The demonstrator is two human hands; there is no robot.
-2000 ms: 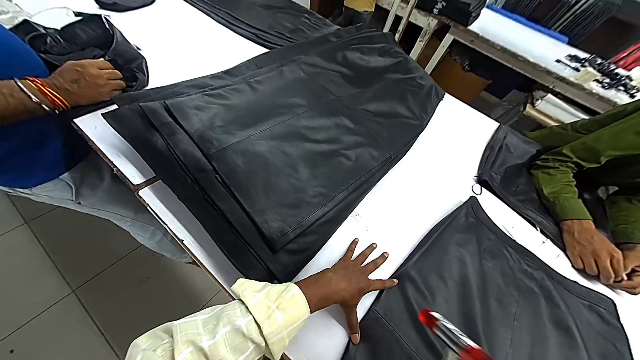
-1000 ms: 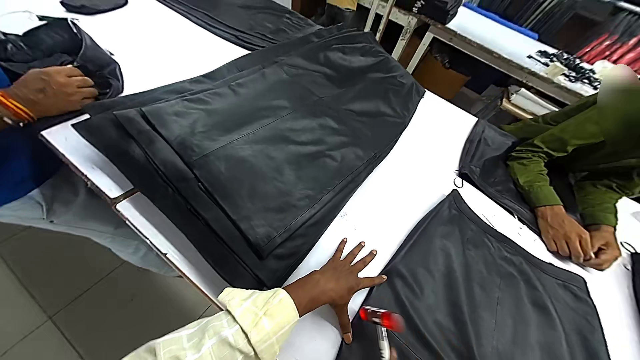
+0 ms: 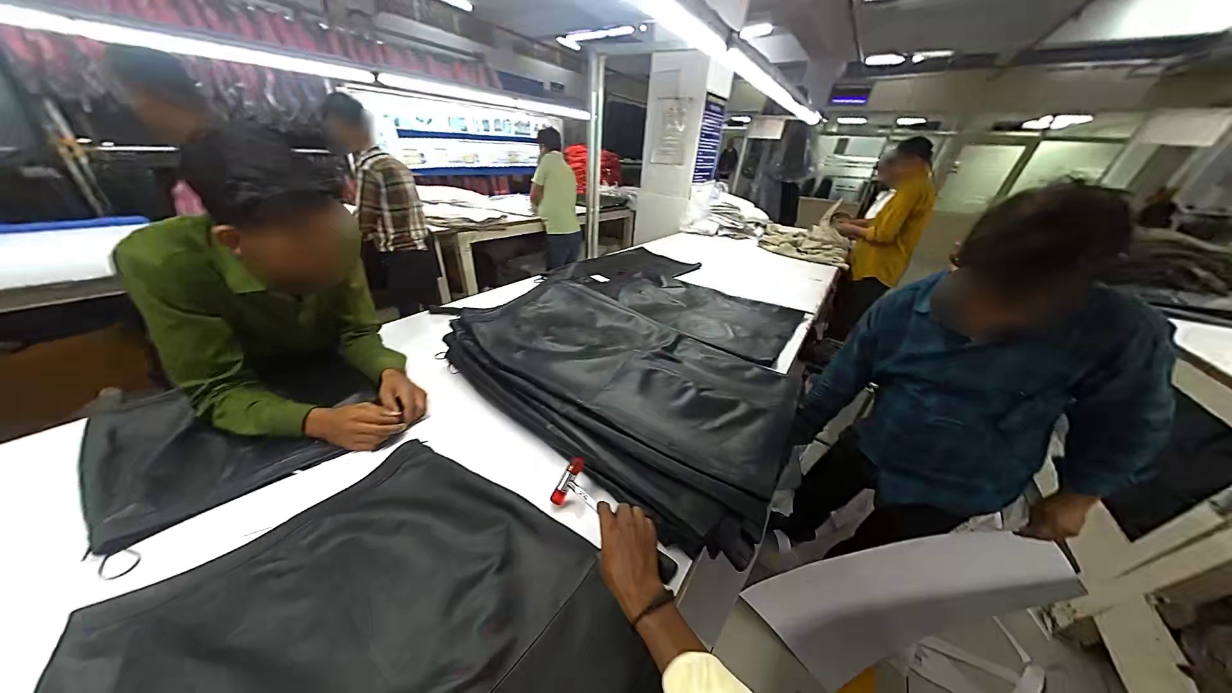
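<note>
My right hand (image 3: 630, 558), with a dark band at the wrist and a pale yellow sleeve, holds a small hammer (image 3: 568, 481) with red faces and a metal shaft. The dark end of its handle shows beside my palm. The hammer head is over the white table, between a black leather-like skirt or panel (image 3: 366, 577) in the foreground and a stack of similar black pieces (image 3: 654, 385). My hand is at the right edge of the foreground piece, close to the stack's lower corner. My left hand is out of view.
Across the white table (image 3: 481, 409), a person in green (image 3: 241, 337) leans over another black piece (image 3: 192, 462), hands together. On the right, a person in blue (image 3: 1001, 404) holds a large white sheet (image 3: 914, 587). Other people and fabric piles (image 3: 808, 241) stand farther back.
The view has swung up and to the right. My left hand, earlier spread at the edge of the black piece, has gone out of view. The red-faced hammer is now beside the stack.
</note>
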